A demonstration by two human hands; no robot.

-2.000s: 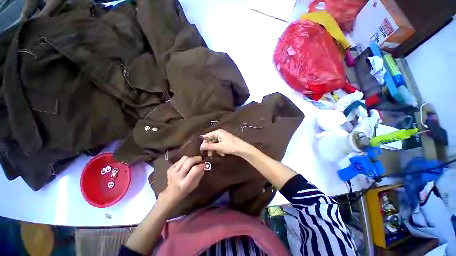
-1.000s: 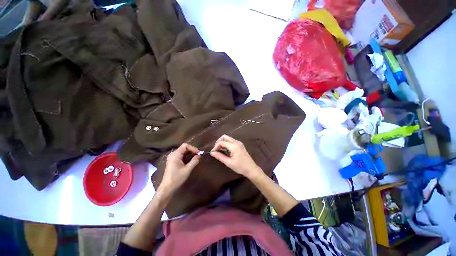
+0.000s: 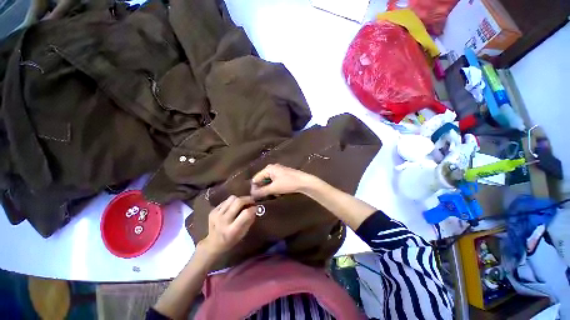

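The dark brown coat [image 3: 312, 181] lies in front of me over the table edge. My left hand [image 3: 230, 224] pinches the coat's cloth near a pale round button [image 3: 260, 210], which shows just right of its fingertips. My right hand [image 3: 275, 182] is just above and right of it, thumb and finger closed together, fingertips close to my left ones. A needle or thread is too small to make out. Two pale buttons [image 3: 187, 159] sit side by side on the cloth at the upper left of my hands.
A red bowl [image 3: 132, 224] with several buttons stands left. More brown coat cloth [image 3: 81, 112] is heaped behind it. At right are a red plastic bag [image 3: 390, 70], a white thread cone [image 3: 425, 181], a blue object [image 3: 451, 206] and a cardboard box [image 3: 478, 28].
A second ago both hands held the pale button between them, slightly higher. Now the button lies by my left fingertips, and my right hand has moved left, close to my left hand.
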